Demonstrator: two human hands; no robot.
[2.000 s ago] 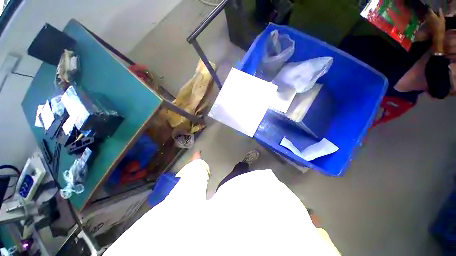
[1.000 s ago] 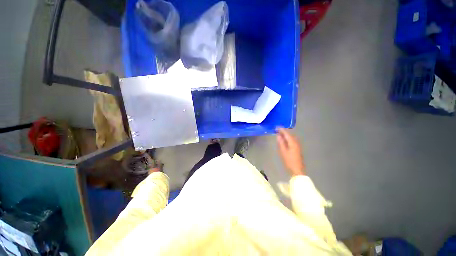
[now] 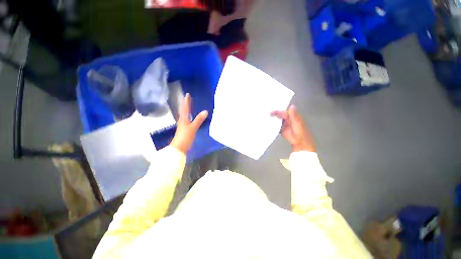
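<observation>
My right hand (image 3: pixel 297 132) is shut on the right edge of a white paper sheet (image 3: pixel 247 107), held up beside the crate's right wall. My left hand (image 3: pixel 188 125) is open, fingers spread, over the near part of the blue plastic crate (image 3: pixel 199 86), left of the sheet. Another white sheet (image 3: pixel 113 154) lies over the crate's near left corner. Inside the crate are clear plastic bags (image 3: pixel 151 88), a pale block (image 3: pixel 175 96) partly behind my left hand, and a dark blue sheet (image 3: pixel 163 137).
A dark tubular trolley handle (image 3: pixel 19 109) stands at the left. Slotted blue crates (image 3: pixel 343 76) are on the floor at upper right. A co-worker's arm (image 3: pixel 227 21) shows at the top. Cartons (image 3: pixel 381 238) lie at lower right, and a green-topped bench (image 3: pixel 30 248) at lower left.
My right hand has risen from the crate's near right corner and taken hold of a white sheet. My left hand has come up over the crate. The view has shifted, with the crate now farther left.
</observation>
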